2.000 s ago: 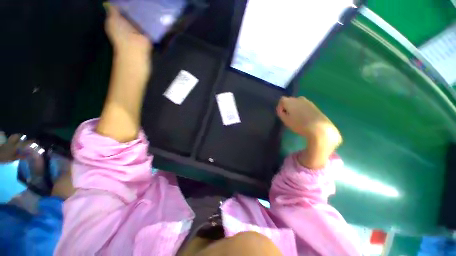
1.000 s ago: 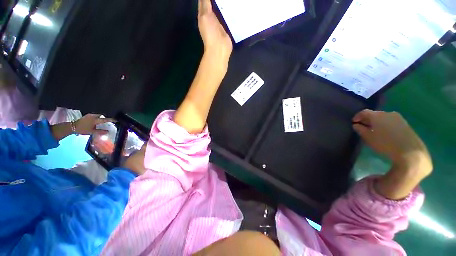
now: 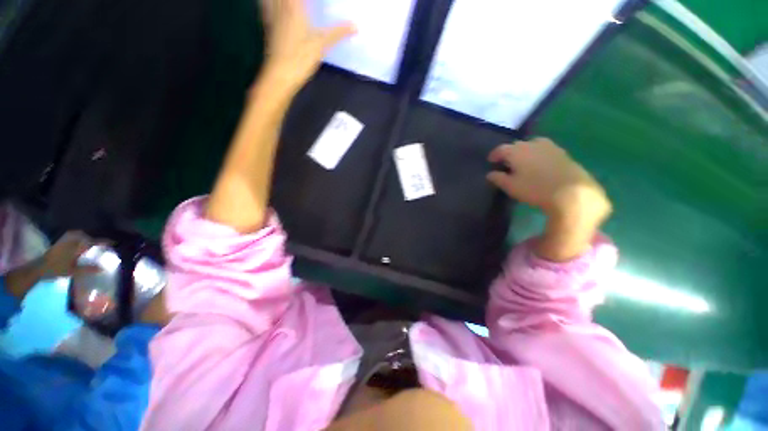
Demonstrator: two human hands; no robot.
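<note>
A black foam tray [image 3: 375, 274] with two pockets lies in front of me. A white barcode label [image 3: 336, 140] is on the left pocket floor and another label [image 3: 413, 172] is on the right one. A lit tablet [image 3: 370, 38] lies flat at the far end of the left pocket, cut off by the top edge. A second lit tablet [image 3: 509, 59] is at the far end of the right pocket. My left hand [image 3: 295, 42] is over the left tablet's near left part, fingers spread, blurred. My right hand [image 3: 539, 172] rests at the tray's right rim, fingers loosely curled, holding nothing visible.
Black trays [image 3: 109, 126] stand at the left. A person in blue at the lower left has a hand [image 3: 63, 254] by a shiny dark-framed device [image 3: 101, 282]. The green bench [image 3: 665, 202] curves along the right, with a metal rail beyond.
The left tablet, held raised and tilted in my left hand before, now lies flat in the tray, and my left hand has opened. My right hand stays by the right rim. The camera view has shifted.
</note>
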